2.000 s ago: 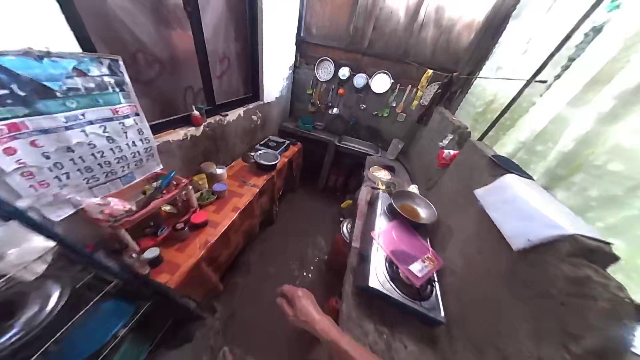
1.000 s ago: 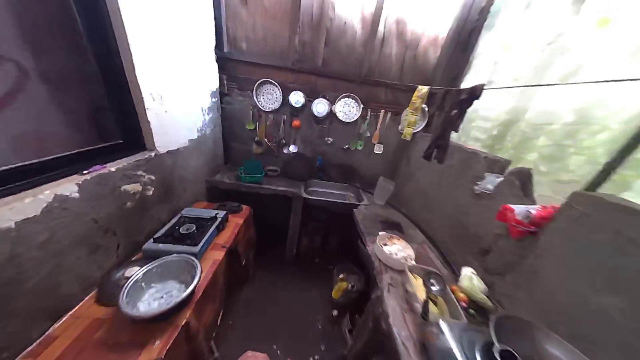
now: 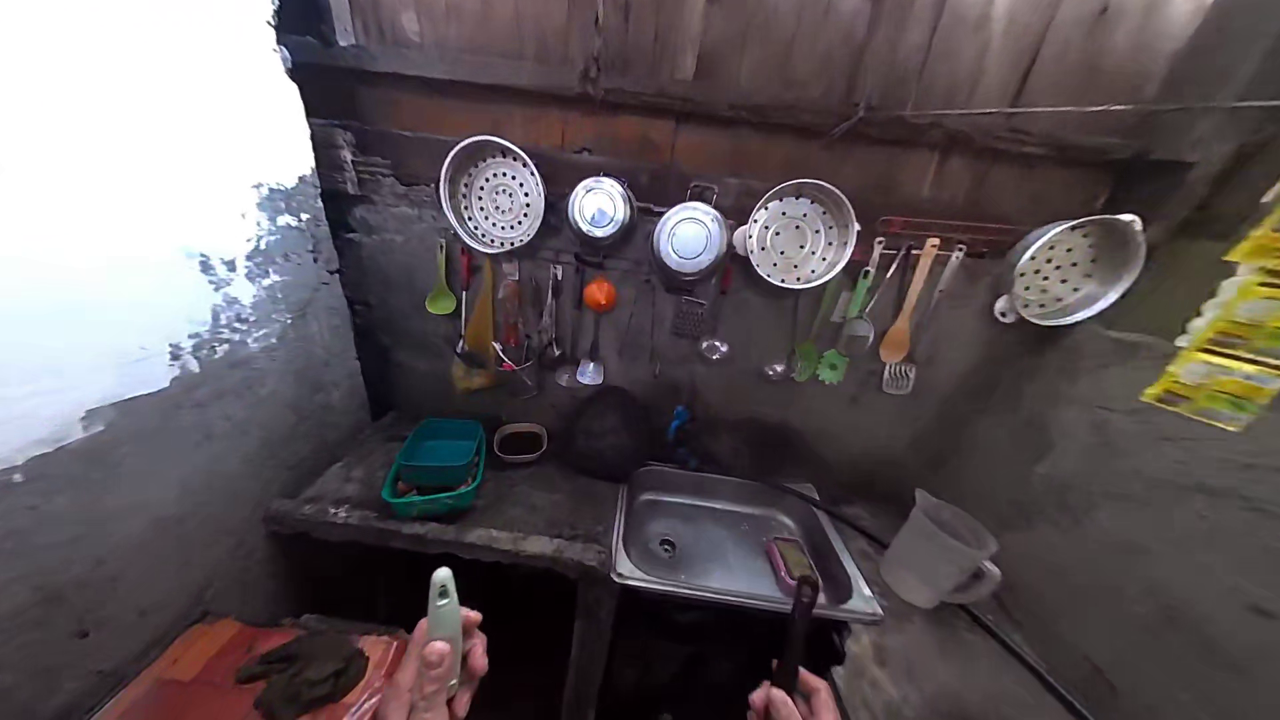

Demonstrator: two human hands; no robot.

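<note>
At the bottom of the head view, my left hand (image 3: 432, 672) grips a pale green handle (image 3: 444, 620), its rounded end with a hole pointing up; the rest of that tool is hidden. Farther right, my right hand (image 3: 795, 700) holds a dark handle (image 3: 797, 630) upright, its tip in front of the near rim of the stainless steel sink (image 3: 720, 520). A sponge (image 3: 792, 562) in a pink holder or dish lies in the sink, just beyond that tip. What the dark handle belongs to cannot be seen.
Strainers (image 3: 492, 195), pot lids or pans and utensils such as a wooden spatula (image 3: 908, 310) hang on the back wall. Green plastic baskets (image 3: 436, 470) and a small bowl (image 3: 520, 442) stand left of the sink, a plastic pitcher (image 3: 937, 550) right. A dark cloth (image 3: 305, 670) lies on the orange table.
The view has moved forward to the sink and utensil wall. Both hands now show, each with a handle; two seconds ago one hand showed, with no handle visible in it.
</note>
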